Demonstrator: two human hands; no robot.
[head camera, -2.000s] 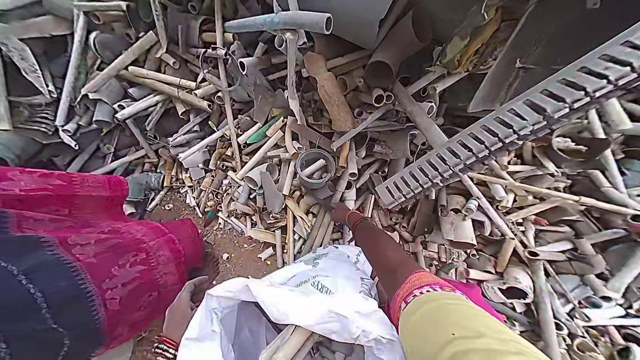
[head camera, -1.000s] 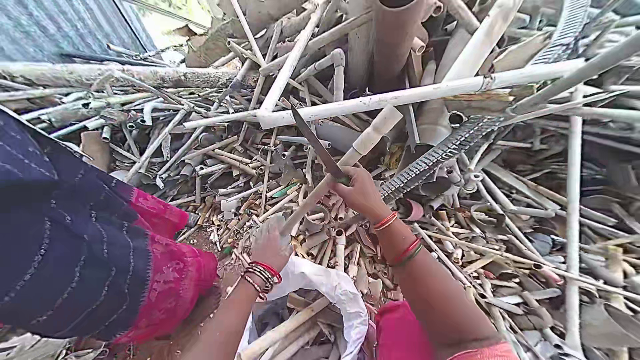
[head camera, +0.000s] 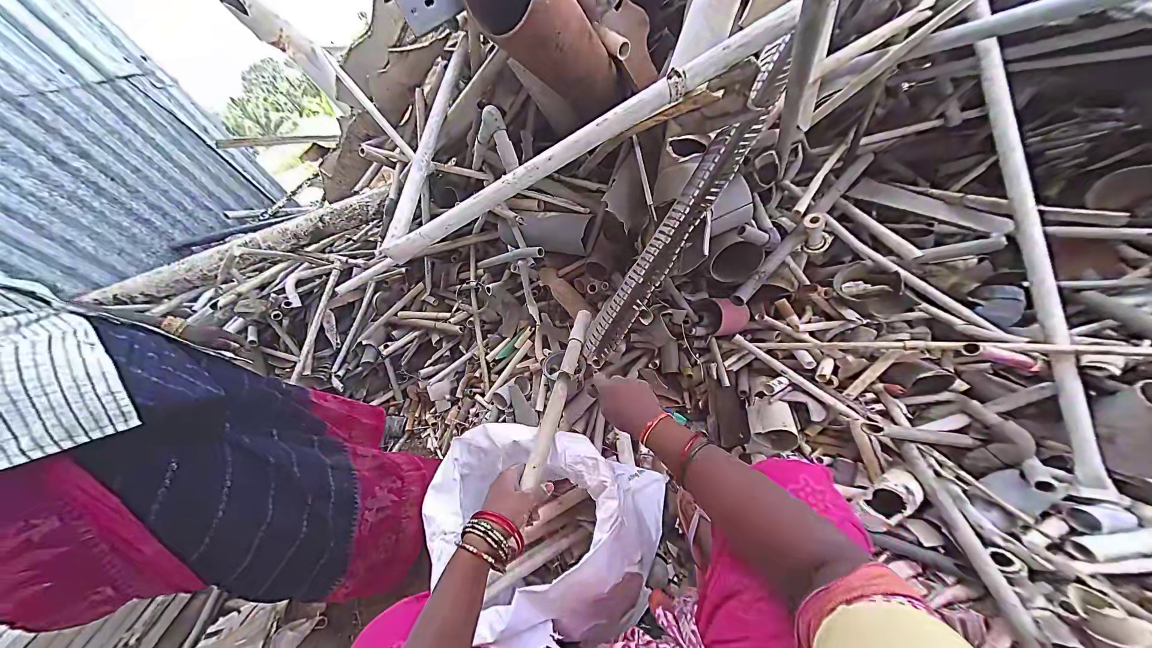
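My left hand (head camera: 515, 497) is closed around the lower end of a pale pipe length (head camera: 551, 416). That pipe slants up from the mouth of a white woven sack (head camera: 630, 513), which has more pipe lengths inside. My right hand (head camera: 627, 402) is just right of the held pipe, beyond the sack's rim, with its fingers curled low over the heap of scrap pipes (head camera: 450, 360). Whether a tool or a piece is in its fingers does not show. Beyond it lies a dark slotted strip (head camera: 661, 243).
A long white pipe (head camera: 576, 166) crosses the heap. Wide brown pipe (head camera: 567, 54) stands behind, and an upright pale pipe (head camera: 1035, 243) at right. Corrugated metal sheet (head camera: 117, 144) is at upper left. A person in dark and pink cloth (head camera: 243, 468) is close on my left.
One second ago both my hands held the pipe higher, with a dark blade at my right hand. The pipe and both hands are now lower, at the sack. The view has shifted strongly.
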